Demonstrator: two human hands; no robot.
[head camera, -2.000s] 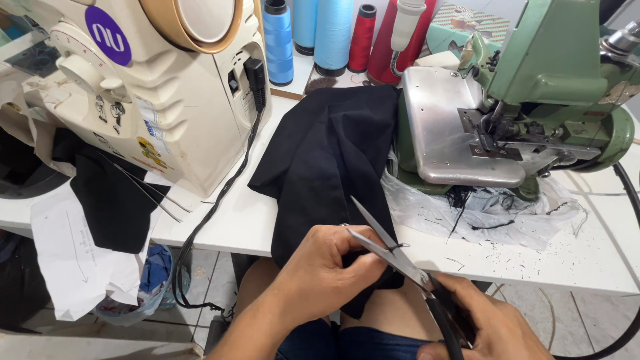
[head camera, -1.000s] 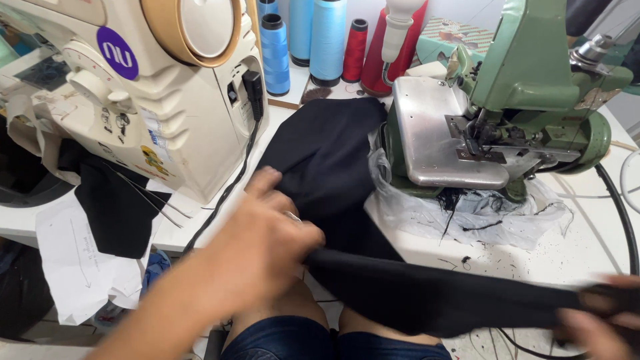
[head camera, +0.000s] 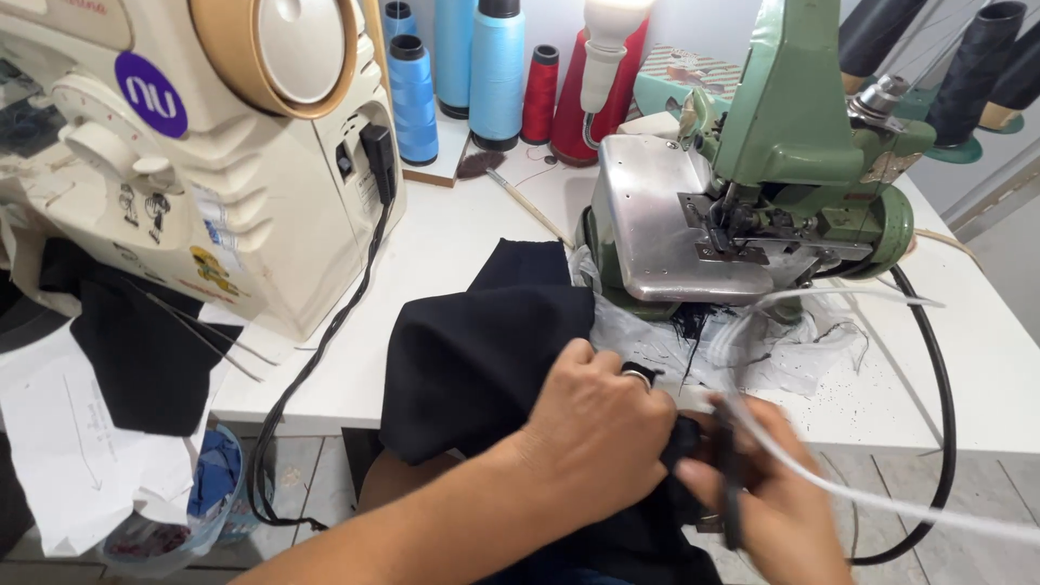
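Black fabric (head camera: 487, 349) lies over the white table's front edge and hangs across the lap. My left hand (head camera: 601, 422), with a ring on one finger, is closed on a bunched part of this fabric. Close beside it on the right, my right hand (head camera: 764, 487) is blurred and holds scissors (head camera: 730, 479) by their black handles, with its fingers also at the cloth. The blades are hidden. Behind the hands stands a green overlock sewing machine (head camera: 788, 122) with a metal work plate (head camera: 658, 219).
A cream sewing machine (head camera: 268, 203) stands at left, its black cord (head camera: 325, 333) hanging over the edge. Thread cones (head camera: 496, 73) stand at the back. A plastic bag (head camera: 650, 333) lies under the overlock. White paper (head camera: 73, 439) hangs above a bin (head camera: 231, 487). A white cable (head camera: 861, 491) crosses near my right hand.
Two seconds ago the scissors were open at the fabric in front of my left hand. The hands, spread apart one second ago with cloth between them, are now together. The fabric on the table has shifted toward me.
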